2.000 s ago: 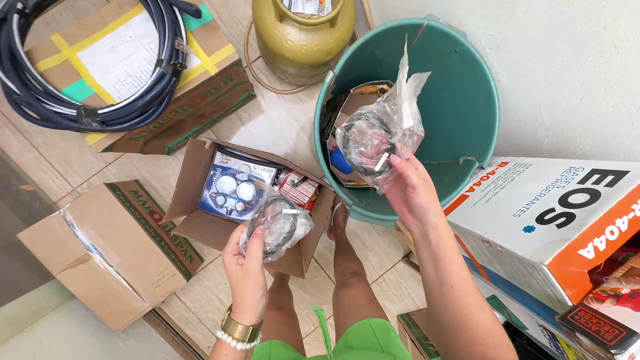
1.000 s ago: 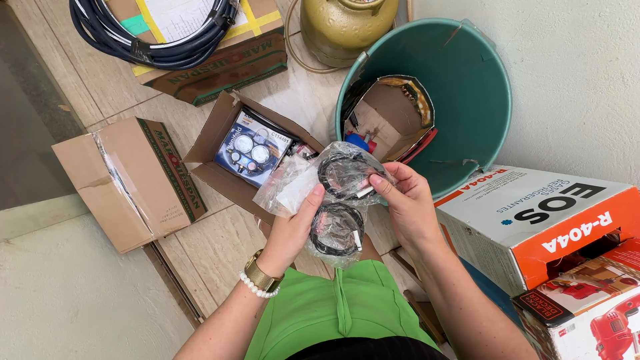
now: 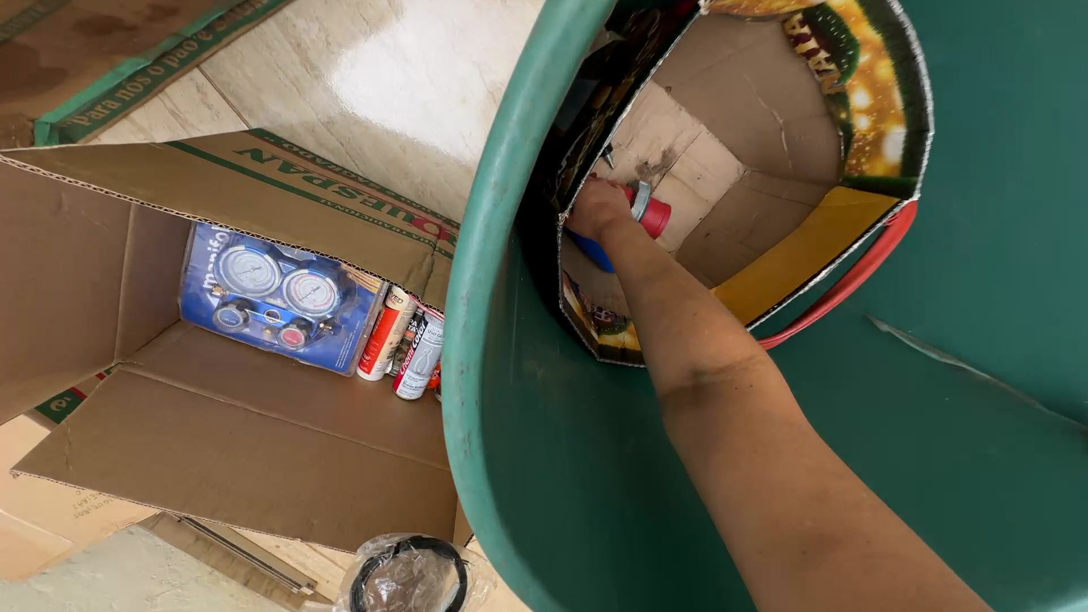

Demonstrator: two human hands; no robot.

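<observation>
My right hand (image 3: 603, 208) reaches down into an open cardboard box (image 3: 790, 110) that stands inside a green plastic bucket (image 3: 489, 255). It is at a tool with a red part (image 3: 655, 218) and a metal collar; a blue item (image 3: 595, 252) lies under the wrist. My fingers are mostly hidden, so their grip cannot be told. A small dark pointed item (image 3: 608, 155) lies beyond the hand. My left hand is out of view. At the bottom edge is a clear plastic bag (image 3: 408, 574) with a coiled black cable or hose in it.
Left of the bucket, an open cardboard box (image 3: 280, 450) holds a packaged manifold gauge set (image 3: 272, 297), a red and white tube (image 3: 387, 333) and a spray can (image 3: 418, 355). Another carton (image 3: 110, 51) is at the upper left. A red handle (image 3: 850, 289) curves beside the inner box.
My right hand has left the two bagged coils and gone into the box in the bucket. My left hand has passed out of view. The view has moved much closer to the bucket.
</observation>
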